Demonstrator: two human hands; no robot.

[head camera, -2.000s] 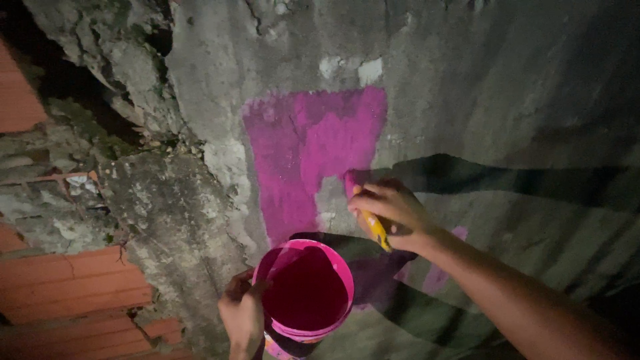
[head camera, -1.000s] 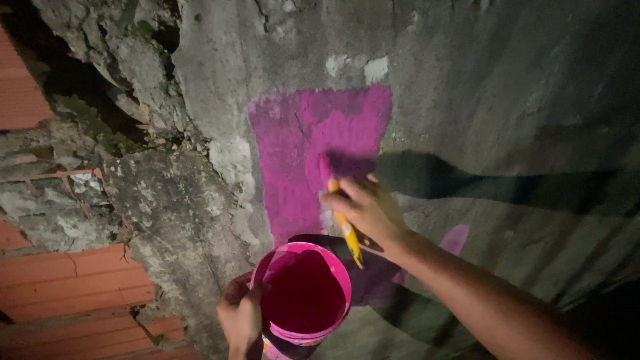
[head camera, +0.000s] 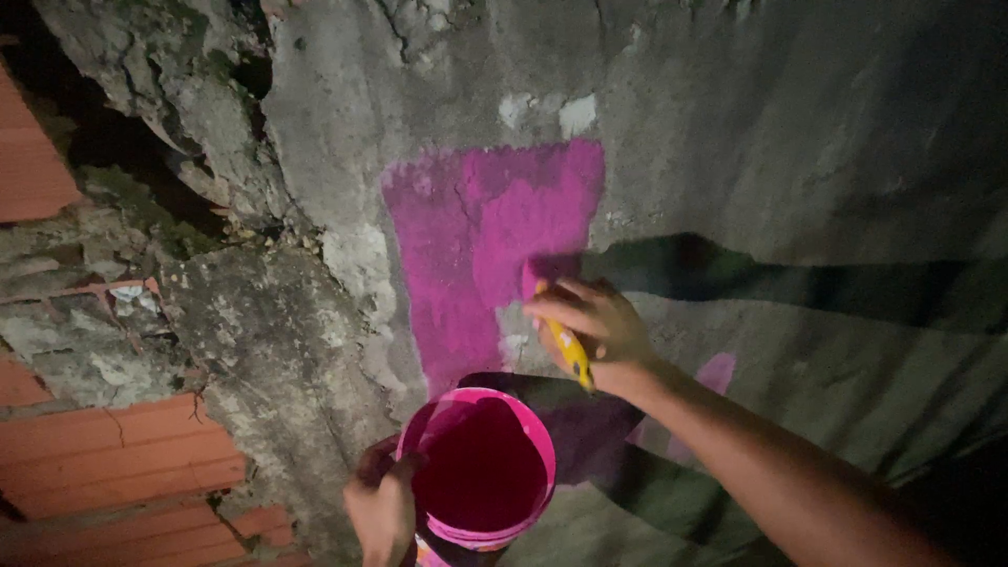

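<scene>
My left hand (head camera: 384, 496) grips the rim of a round bucket of pink paint (head camera: 480, 465) at the lower middle, its thumb over the edge. Dark magenta paint lies inside. In my right hand (head camera: 594, 331) is a paintbrush with a yellow handle (head camera: 568, 346). Its pink-covered bristles are at the lower right part of a magenta painted patch (head camera: 441, 260) on the grey wall. Bare grey plaster shows just below the brush. The bucket is in front of the patch's lower end and hides part of the wall.
The rough cement-plastered wall (head camera: 756, 157) fills most of the view. Broken plaster and exposed orange hollow bricks (head camera: 118, 453) are at the left, with a dark gap (head camera: 110, 134) above. Smaller pink marks (head camera: 715, 374) show right of the bucket. Shadows of my arm and the bucket fall across the wall.
The brush first moved left across the patch, then back to the right and down. The area by the brush that was grey two seconds ago is partly magenta. My left hand stays on the bucket.
</scene>
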